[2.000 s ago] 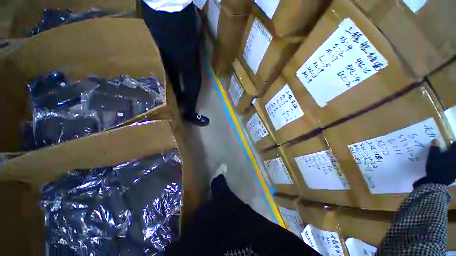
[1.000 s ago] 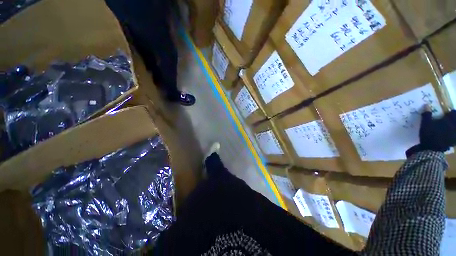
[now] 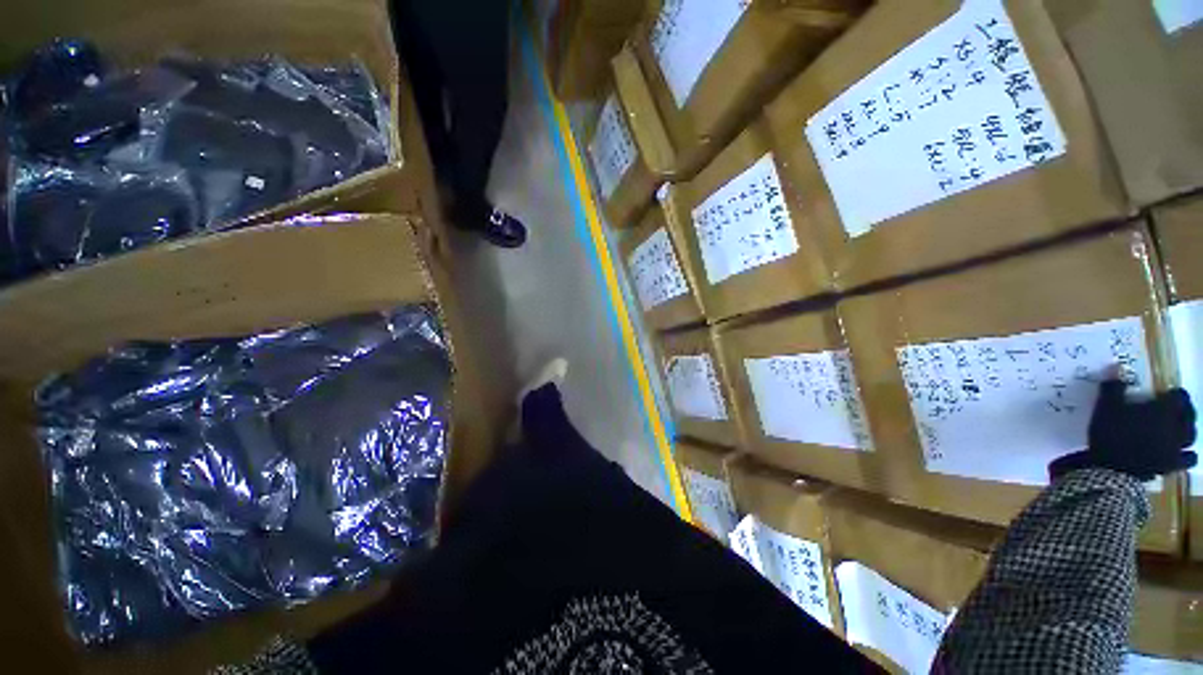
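My right hand (image 3: pixel 1137 429), in a black glove under a checked sleeve, rests against a white content label (image 3: pixel 1016 402) on a closed carton (image 3: pixel 877 330) at the right. A fingertip touches the handwriting near the label's right end. The fingers are partly spread and hold nothing. The label is flat on the carton side, with black handwritten lines. My left hand is not in view; only a bit of checked sleeve (image 3: pixel 271 655) shows at the bottom left edge.
Open cartons (image 3: pixel 198 284) at the left hold dark polybagged garments (image 3: pixel 251 462). More labelled cartons (image 3: pixel 950 251) are stacked at the right. A person in dark trousers (image 3: pixel 455 106) stands ahead in the aisle. A yellow-and-blue line (image 3: pixel 610 264) runs along the grey floor.
The view has shifted and turned slightly. My right hand stays at the same label, its finger at the right end. A bit of left sleeve has appeared at the bottom left.
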